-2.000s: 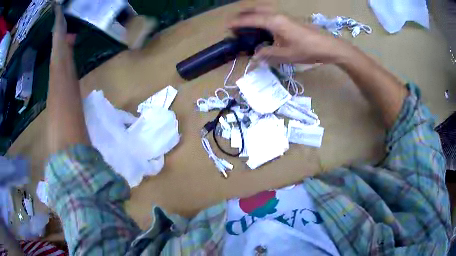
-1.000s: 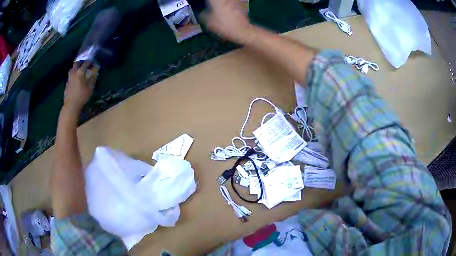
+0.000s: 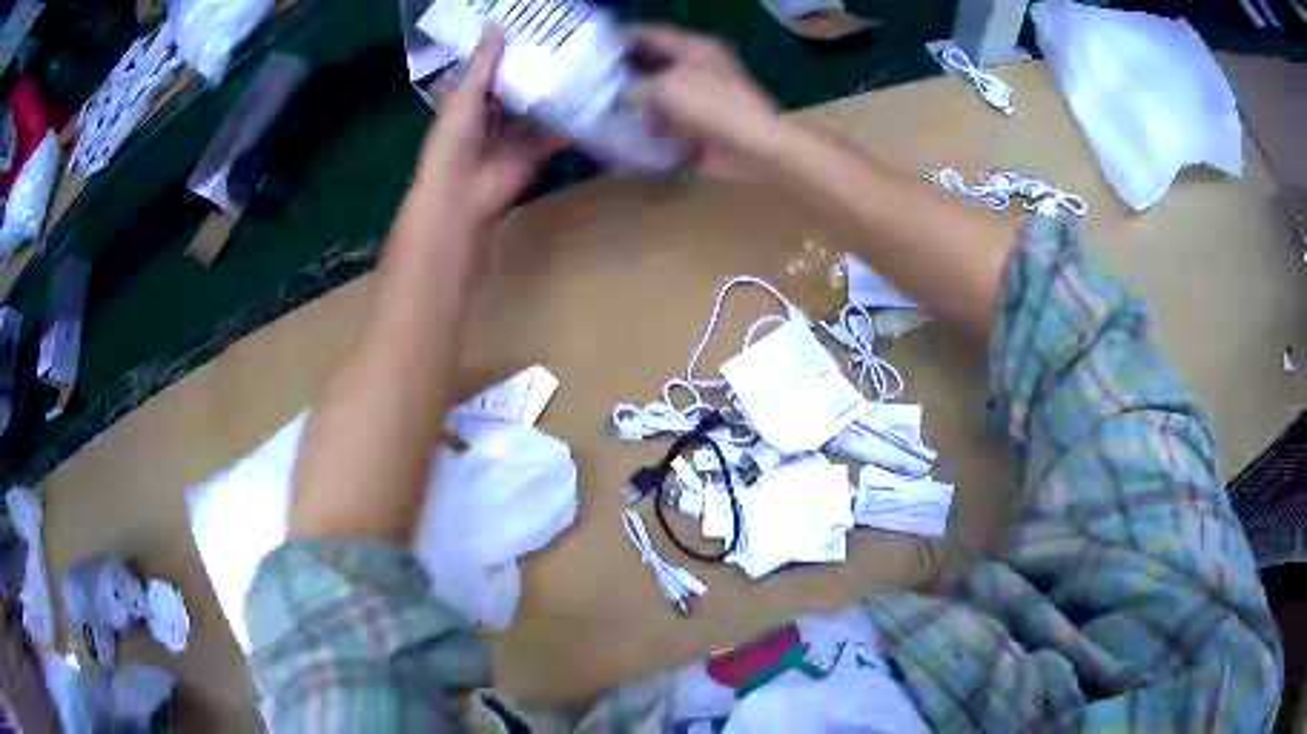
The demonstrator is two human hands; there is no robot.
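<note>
A white retail box [image 3: 552, 65] with dark print, blurred, is held between my two hands over the near edge of the dark green surface. My left hand [image 3: 495, 151] grips its left and lower side. My right hand [image 3: 710, 101] is at its right end. Below on the brown bench lie white leaflets [image 3: 796, 384], a black cable [image 3: 662, 502] and several white cables [image 3: 659, 419]. White sheets [image 3: 523, 495] lie to the left, partly hidden by my left forearm.
The dark green surface [image 3: 323, 172] holds an open box [image 3: 251, 136] with a dark thing beside it and another box [image 3: 60, 337] at far left. White cables [image 3: 1011, 189] and a white sheet [image 3: 1140, 101] lie at upper right. Part of a person's hand shows at the lower left edge.
My left hand has left the dark fan on the green surface and moved right. Both hands now hold the white box. The dark fan my right hand held two seconds ago is no longer in it.
</note>
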